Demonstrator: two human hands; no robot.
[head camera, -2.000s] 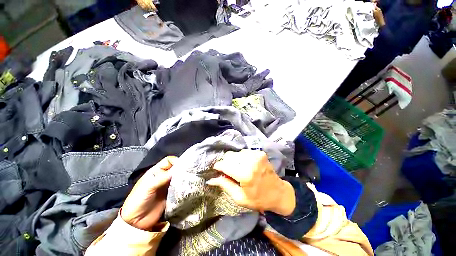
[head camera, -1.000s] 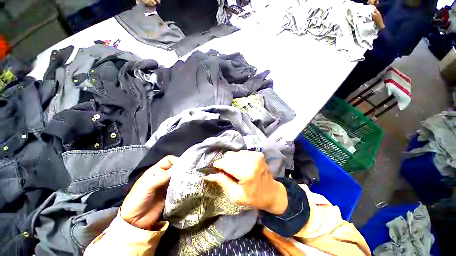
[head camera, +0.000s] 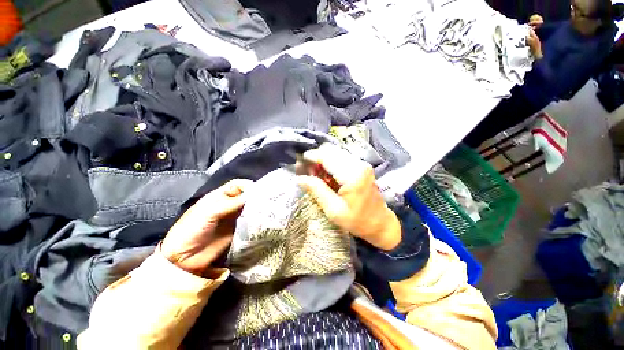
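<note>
A grey denim garment (head camera: 270, 205) with fanned yellow-gold embroidery (head camera: 308, 239) lies bunched in front of me. My left hand (head camera: 205, 225) grips its left edge between thumb and fingers. My right hand (head camera: 352, 195) is raised at the upper right of the embroidered part, closed around thread snips (head camera: 324, 178). A bit of red handle shows between the fingers, and the blurred tips point left over the cloth. Most of the snips is hidden in the hand.
A dark denim garment pile (head camera: 157, 102) covers the left and middle of the white table (head camera: 438, 116). Pale garments (head camera: 458, 34) lie at the far right, where a person (head camera: 571, 58) handles them. A green basket (head camera: 492, 212) and a blue bin (head camera: 455, 249) stand right of the table.
My right hand has lifted up and away from the embroidered cloth, and more embroidery shows. My left hand still holds the edge. The view has shifted slightly.
</note>
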